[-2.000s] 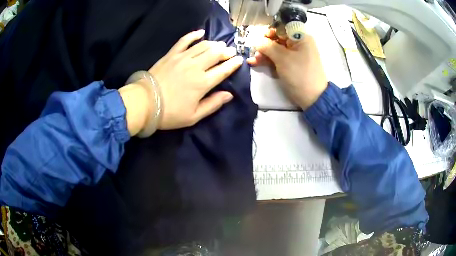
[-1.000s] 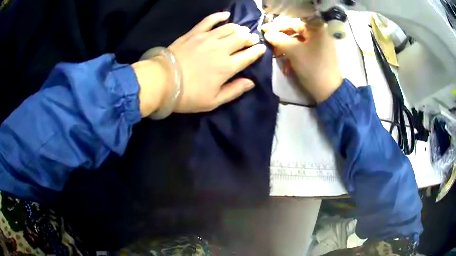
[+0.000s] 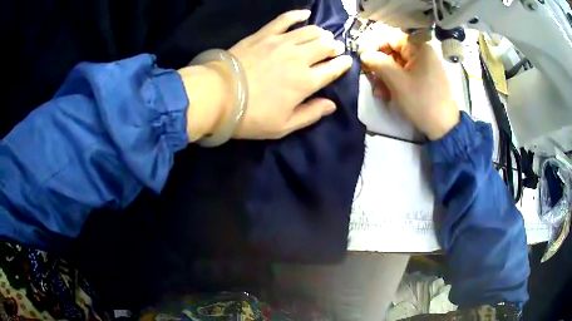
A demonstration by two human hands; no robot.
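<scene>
A dark navy garment [image 3: 301, 194] covers the left of the table, its frayed edge running down from the presser foot [image 3: 353, 45]. My left hand [image 3: 282, 78] lies flat on the cloth, fingers spread, fingertips just left of the foot; a pale bangle is on the wrist. My right hand [image 3: 407, 78] is at the right of the foot, thumb and index finger brought together near the cloth edge. The fingertips are blurred, and whether they pinch cloth cannot be told. The machine head [image 3: 401, 11] stands above the foot.
Black shears [image 3: 507, 141] lie right of my right forearm, beside a yellow-tan card [image 3: 493, 63]. A clear plastic bag [image 3: 555, 194] is at the far right. A printed ruler scale [image 3: 395, 221] runs along the white table's front edge. Pale cloth [image 3: 419, 298] lies below the table.
The view has shifted, so hands, cloth and machine appear further right. My right hand's fingers have changed pose slightly beside the foot. My left hand stays flat on the cloth.
</scene>
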